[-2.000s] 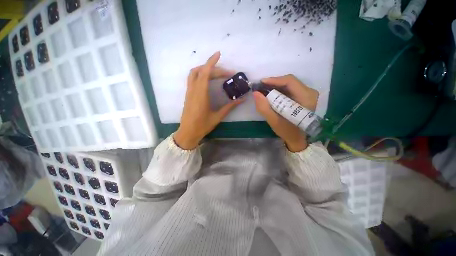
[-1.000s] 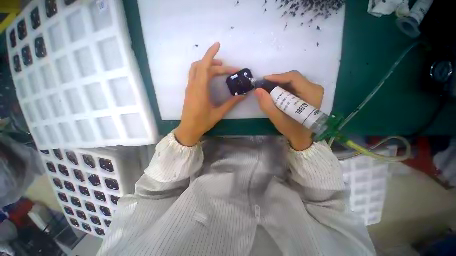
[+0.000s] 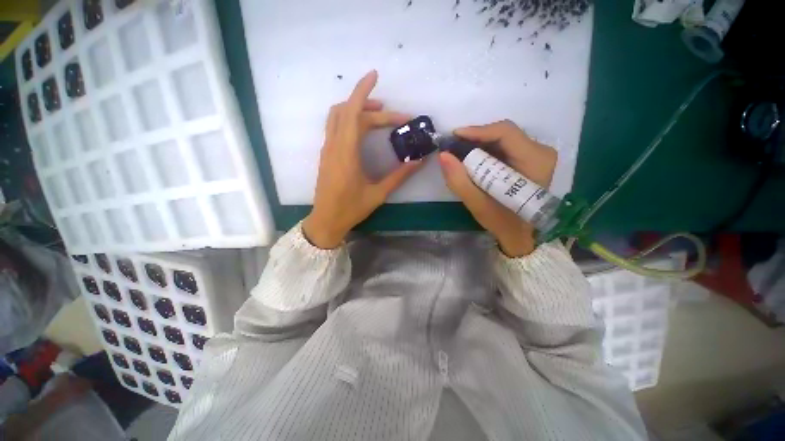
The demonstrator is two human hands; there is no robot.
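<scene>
My left hand [image 3: 349, 168] holds a small black housing [image 3: 413, 139] by its edges between thumb and fingers, over the white work sheet [image 3: 293, 112]. Shiny white spots show inside the housing. My right hand [image 3: 508, 168] grips the glue syringe [image 3: 508, 185] like a pen, its barrel slanting down to the right. Its dark needle end is at the housing's right edge; whether it touches cannot be told. A green adapter [image 3: 564, 220] sits on the syringe's rear end, with a yellow-green air hose [image 3: 620, 261].
A foam blister tray [image 3: 129, 138], partly filled, stands at left. A fuller tray [image 3: 142, 323] is lower left, another tray [image 3: 635, 323] lower right. Tiny black parts [image 3: 538, 15] lie at the sheet's far right. Tissue [image 3: 661, 10], a spare barrel [image 3: 713, 33] and a round gauge [image 3: 760, 119] are at right.
Since the first frame, the syringe and my right hand have shifted slightly right in view. The barrel has turned a little, so its label reads differently. Both hands keep their holds.
</scene>
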